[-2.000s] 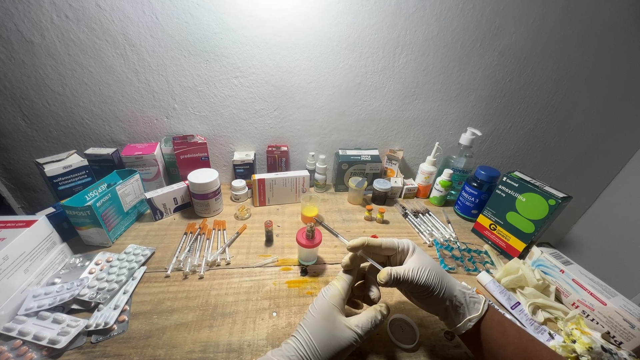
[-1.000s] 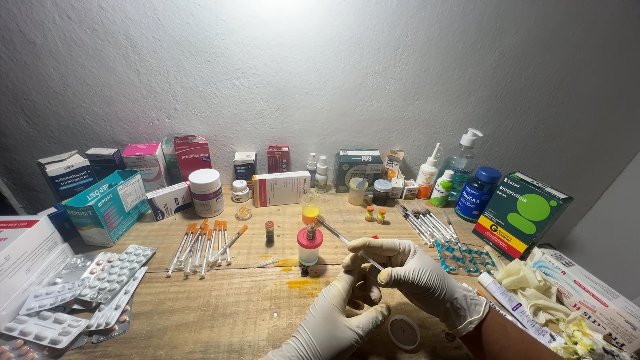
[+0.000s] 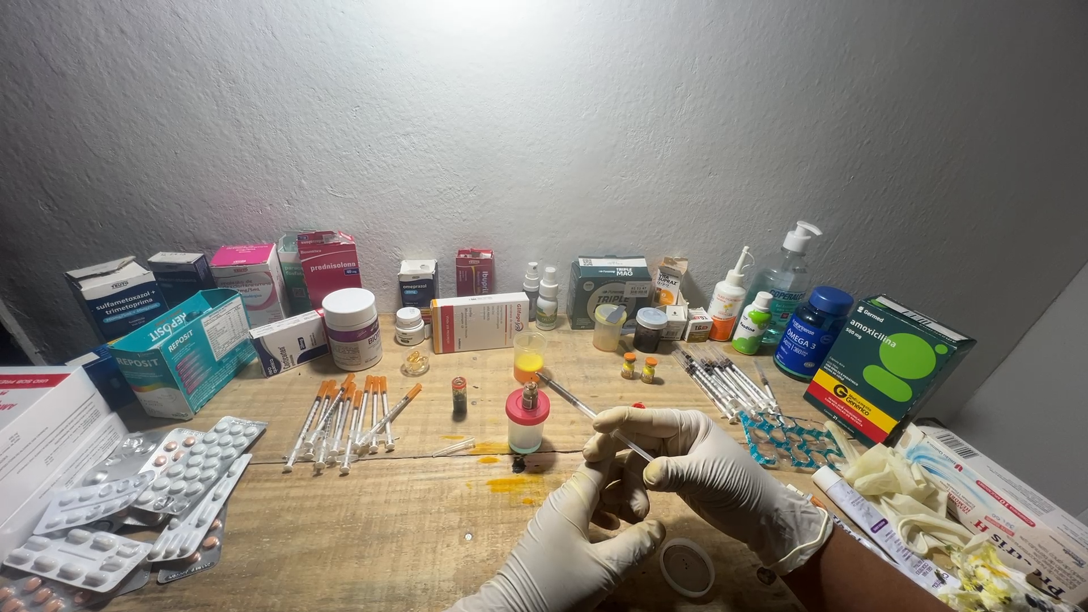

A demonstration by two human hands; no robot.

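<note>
My right hand (image 3: 705, 476), in a pale latex glove, grips a thin syringe (image 3: 586, 410) between thumb and fingers, its far end pointing up and left toward a small plastic cup of orange-yellow liquid (image 3: 529, 361). My left hand (image 3: 578, 544), gloved too, has its fingertips against the right hand's fingers near the syringe; whether it grips the syringe is hidden. Left of the syringe stands a clear jar with a red lid (image 3: 527, 416), a small vial (image 3: 529, 394) on top. A white round lid (image 3: 687, 567) lies beside the left fingers.
Orange-capped syringes (image 3: 353, 421) and blister packs (image 3: 161, 484) lie to the left. More syringes (image 3: 731, 382), a teal blister pack (image 3: 786, 438) and crumpled gloves (image 3: 901, 484) are on the right. Medicine boxes (image 3: 480, 321) and bottles (image 3: 351, 329) line the wall.
</note>
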